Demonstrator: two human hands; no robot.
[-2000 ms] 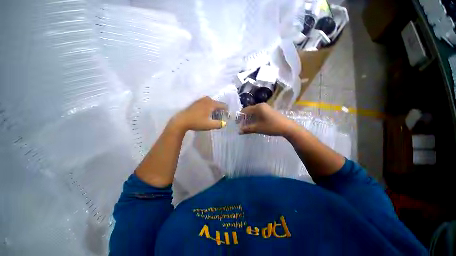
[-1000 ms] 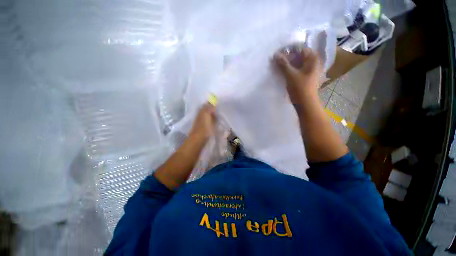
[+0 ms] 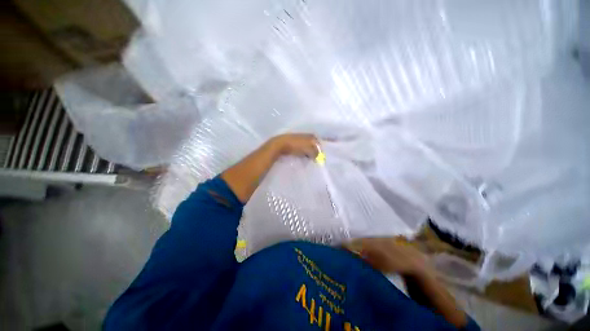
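A large translucent white pile of air-column bags (image 3: 414,84) fills the middle and right of the view. My left hand (image 3: 301,147) is closed on a ribbed air-column bag (image 3: 291,200) that hangs down against my body. A small yellow piece shows at the fingertips. My right hand (image 3: 382,252) is low, close to my body, and blurred; its fingers are partly hidden by the plastic, and I cannot tell whether it holds anything.
A metal roller conveyor (image 3: 55,139) stands at the left. Brown cartons (image 3: 71,29) are at the upper left. Black-and-white units (image 3: 563,291) lie at the lower right edge. Part of an open carton (image 3: 511,294) shows beside them. Grey floor is at the lower left.
The view has swung left, so the roller conveyor now shows and the units sit at the lower right. My left hand now grips the ribbed plastic; my right hand has dropped towards my body.
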